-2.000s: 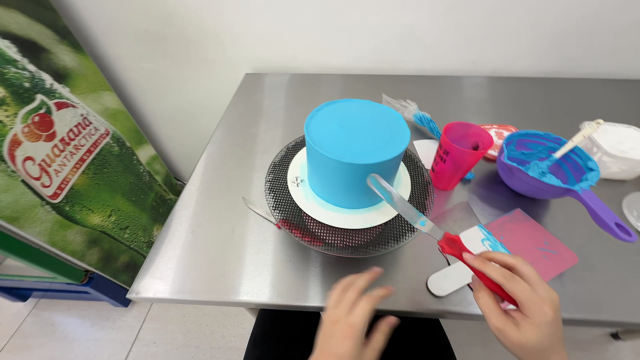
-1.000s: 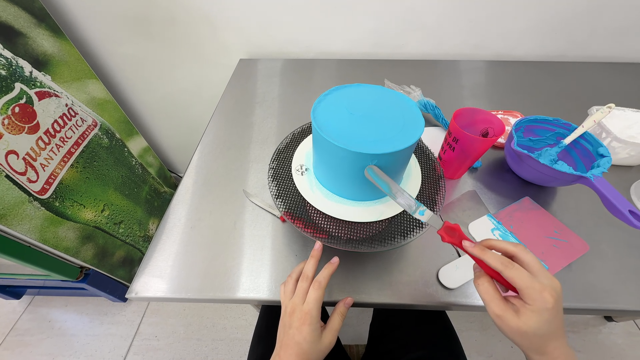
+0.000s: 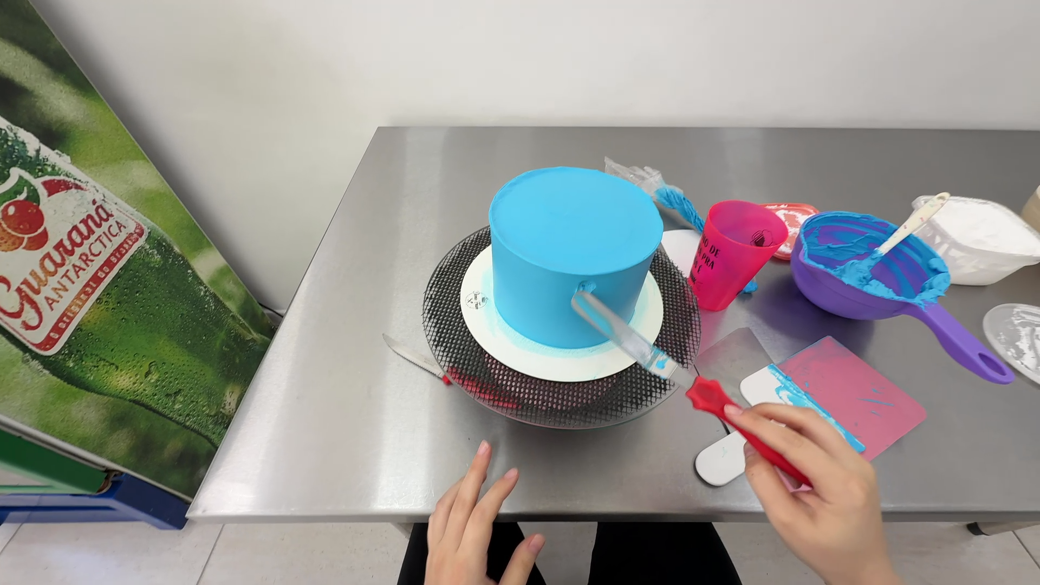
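Observation:
A round cake coated in smooth blue icing (image 3: pixel 569 236) stands on a white cake board (image 3: pixel 487 325), which rests on a turntable with a dark mesh-patterned top (image 3: pixel 561 398). My right hand (image 3: pixel 812 487) grips the red handle of an icing spatula (image 3: pixel 626 333). The spatula's metal blade reaches up and left, its rounded tip against the front right side of the cake, with a small mark in the icing there. My left hand (image 3: pixel 479 528) is empty, fingers spread, over the table's front edge, just below the turntable and not touching it.
Right of the cake are a pink plastic cup (image 3: pixel 731 260), a purple bowl of blue icing (image 3: pixel 861 301) with a spoon, a white container (image 3: pixel 979 244) and a pink scraper (image 3: pixel 853 390). A knife (image 3: pixel 414 357) lies partly beneath the turntable's left edge, on the metal table (image 3: pixel 325 390).
My left hand has moved left from its place two seconds ago, staying near the table's front edge. The spatula remains in my right hand, its tip at the cake's side.

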